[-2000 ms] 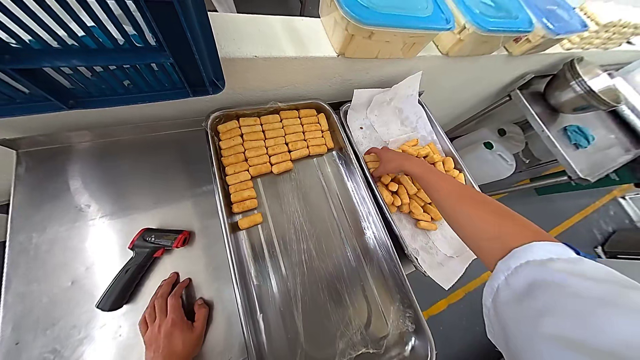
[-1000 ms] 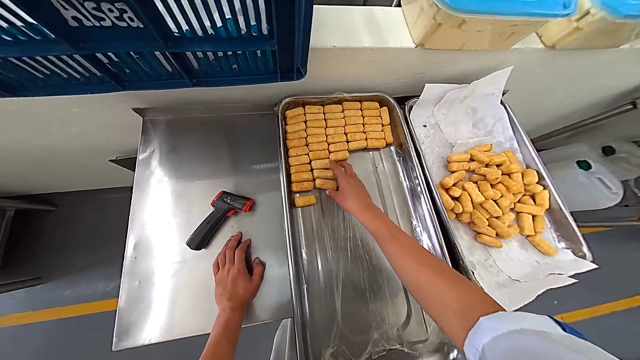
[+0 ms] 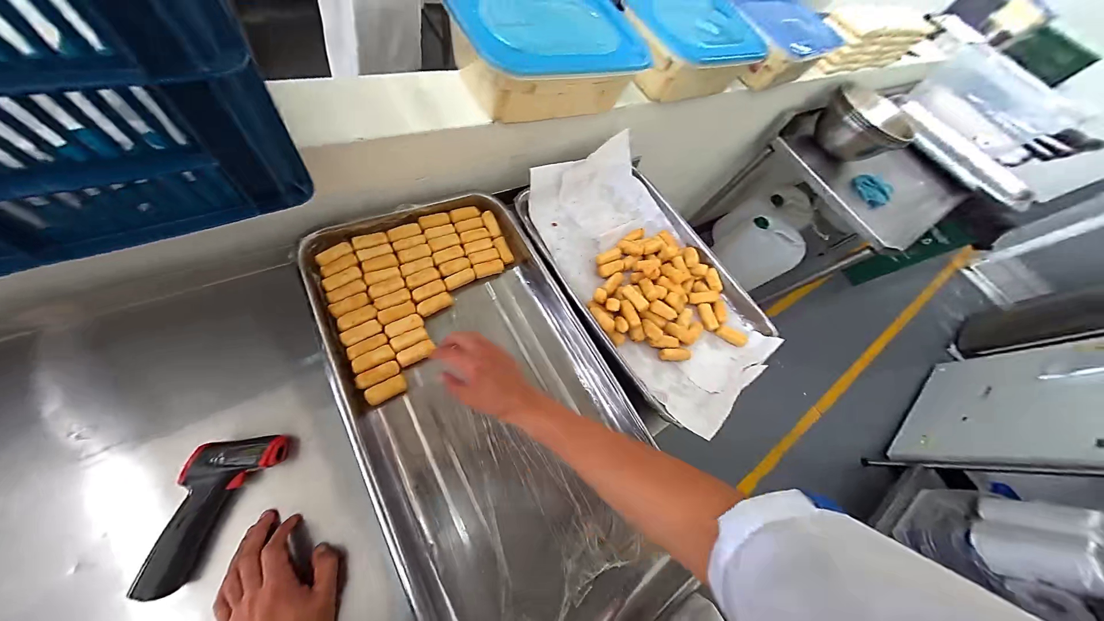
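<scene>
Rows of short golden fried sticks [image 3: 392, 289] fill the upper left part of a metal sheet tray [image 3: 345, 414] lined with clear plastic film. My right hand [image 3: 483, 375] is over this tray, at the right end of the lower rows, slightly blurred; no stick shows in its fingers. A loose heap of the same sticks [image 3: 655, 297] lies on white paper [image 3: 578, 198] in a second metal tray [image 3: 724, 276] to the right. My left hand [image 3: 280, 573] rests on the steel table, fingers apart and holding nothing, beside a black and red infrared thermometer [image 3: 207, 509].
A blue plastic crate [image 3: 147, 129] stands at the upper left. Tubs with blue lids [image 3: 552, 43] line the ledge behind the trays. Farther right are a steel side table [image 3: 888, 194] with metal bowls [image 3: 862, 125], white jugs [image 3: 759, 246] beneath, and a yellow floor line [image 3: 854, 379].
My right hand was in the heap two seconds ago, then at the rows, where it remains. More sticks now lie in the lower rows. My left hand stays by the thermometer. The view has swung.
</scene>
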